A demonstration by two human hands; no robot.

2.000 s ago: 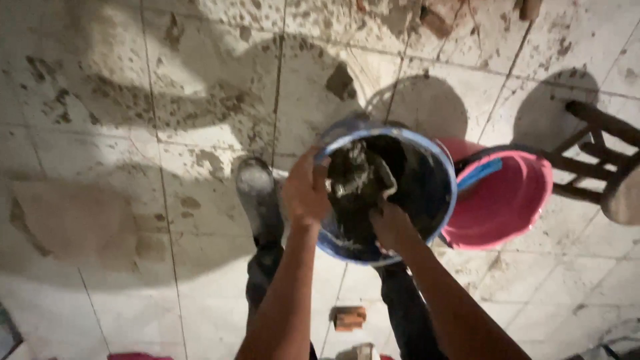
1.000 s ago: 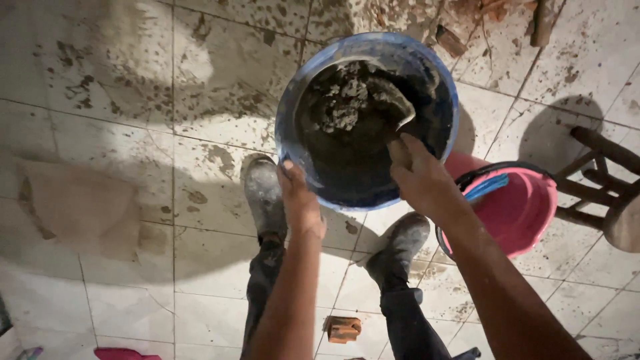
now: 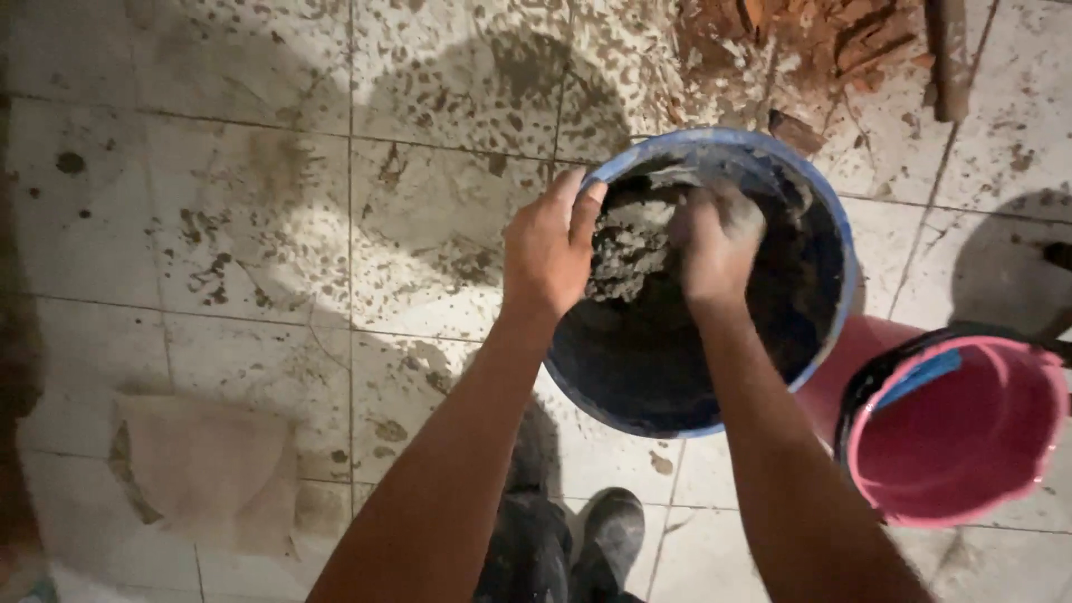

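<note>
A round blue tub holds grey wet mortar in a lump toward its left side. My left hand grips the tub's left rim, thumb and fingers on either side of the edge. Inside the tub, my right hand is blurred over the right side of the mortar; it seems closed on a tool whose pale metal part shows just above it, though the tool's handle is hidden by the fingers.
A pink bucket with something blue at its rim stands right of the tub. Broken brick pieces lie at the upper right, beside a brown rod-like piece. A flat brown sheet lies lower left. My boot is below the tub.
My left hand has gone from the tub's lower left rim to its upper left rim. My right hand has moved farther into the tub. The view has shifted.
</note>
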